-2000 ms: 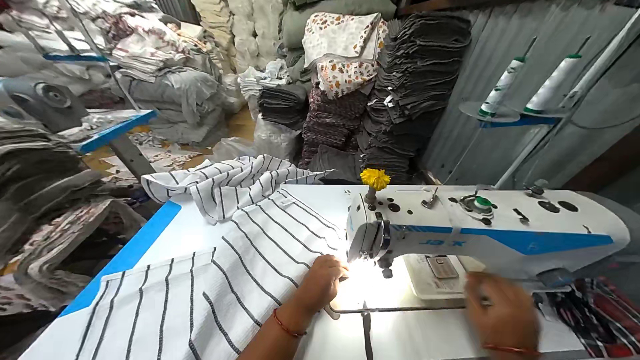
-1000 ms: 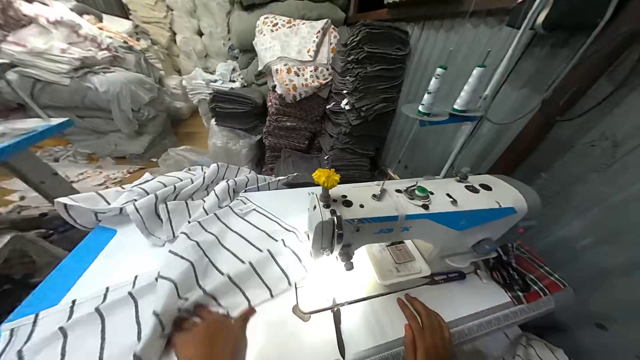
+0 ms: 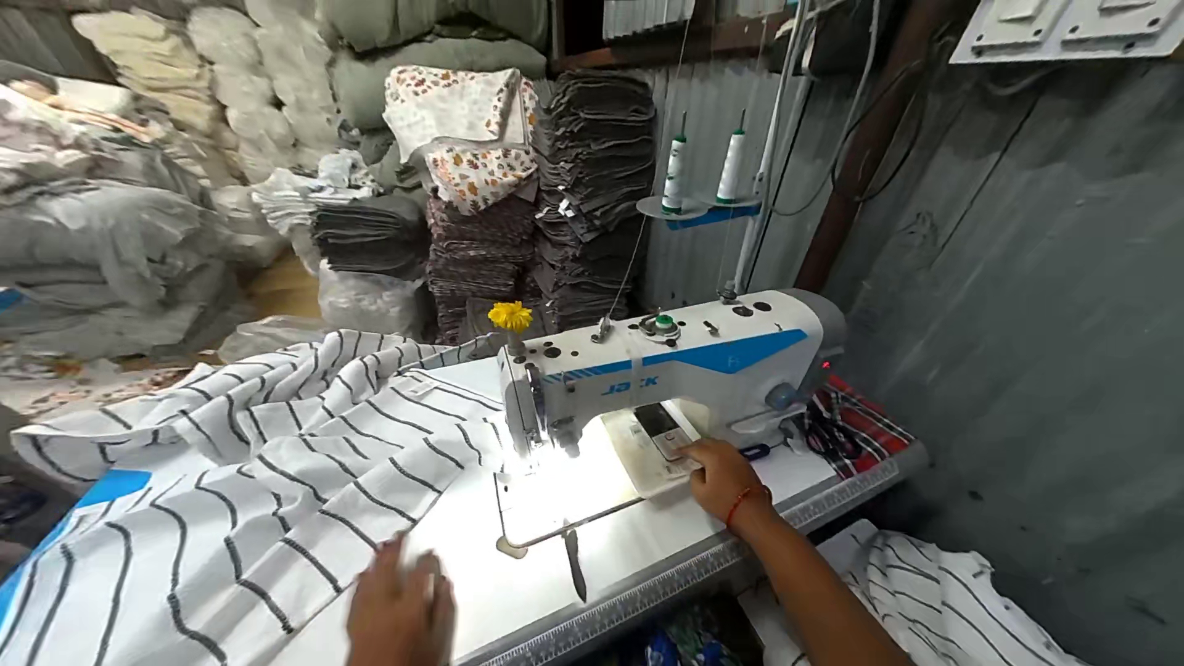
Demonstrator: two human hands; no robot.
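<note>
A white Jack sewing machine (image 3: 666, 370) with a blue stripe stands on the white table, its lamp lighting the needle area. My right hand (image 3: 726, 481) reaches in under the machine's arm, a finger touching the control panel (image 3: 664, 431) on the bed. White fabric with dark stripes (image 3: 314, 490) lies in folds left of the needle. Beside the fabric's near edge, my left hand (image 3: 400, 601) is blurred, with fingers apart and nothing held. A dark narrow tool (image 3: 574, 564), possibly a blade, lies on the table between my hands. A yellow flower (image 3: 510, 316) tops the machine head.
A measuring tape strip (image 3: 647, 592) runs along the table's front edge. Red plaid cloth (image 3: 865, 425) and dark-handled scissors (image 3: 826, 435) lie at the right end. Two thread cones (image 3: 674, 174) stand behind the machine. Stacks of dark cloth (image 3: 597, 185) rise beyond; more striped fabric (image 3: 943, 601) is below right.
My right hand has moved from the table's front edge to the control panel. My left hand, on the striped fabric one second ago, is now off it, to the right. The view has swung right.
</note>
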